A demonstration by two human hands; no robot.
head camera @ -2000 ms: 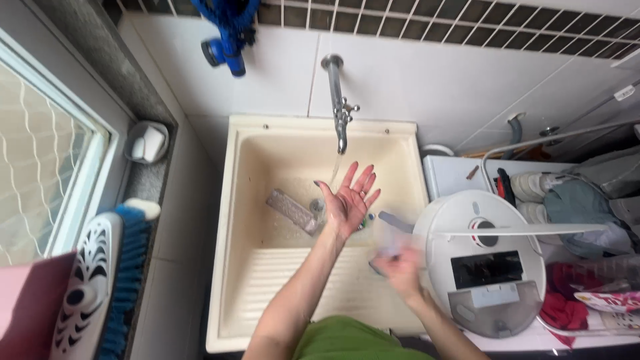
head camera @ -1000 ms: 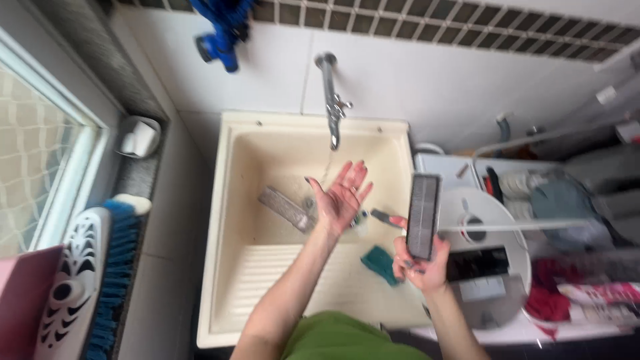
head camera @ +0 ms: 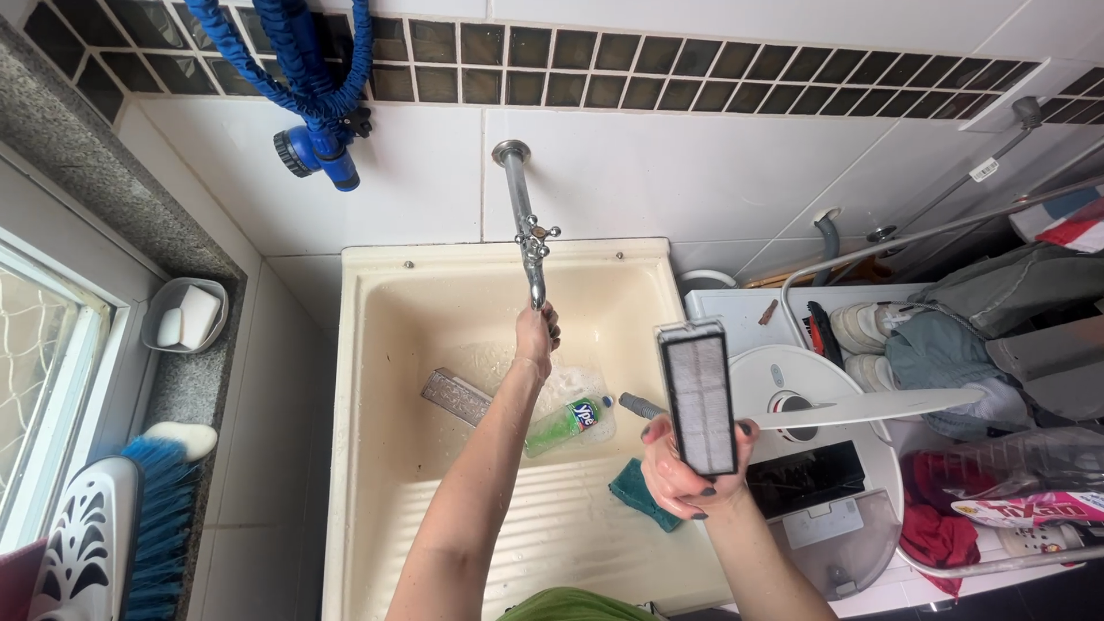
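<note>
My right hand (head camera: 699,470) grips a rectangular filter (head camera: 700,401) with a black frame and pale pleated face, held upright above the sink's right side. My left hand (head camera: 535,341) is under the spout of the chrome tap (head camera: 528,237); its fingers are partly hidden, so whether they are closed is unclear. Below, in the cream laundry sink (head camera: 354,362), lie a wet greyish flat piece (head camera: 455,395) and a green dish-soap bottle (head camera: 565,424) amid suds. A grey ribbed hose end (head camera: 641,405) is near the bottle. On the ribbed washboard lies a green sponge (head camera: 642,493), beside my right hand.
Right of the sink, a white robot vacuum (head camera: 828,526) rests on a white surface near shoes (head camera: 862,332) and cloths. A metal rack rail (head camera: 785,302) crosses there. A blue hose (head camera: 315,103) hangs upper left. The left ledge holds a soap dish (head camera: 184,315) and blue-bristled brush (head camera: 159,509).
My left hand has moved up from an open-palmed pose over the basin to beneath the tap spout. My right hand still holds the filter, shown blurred two seconds ago.
</note>
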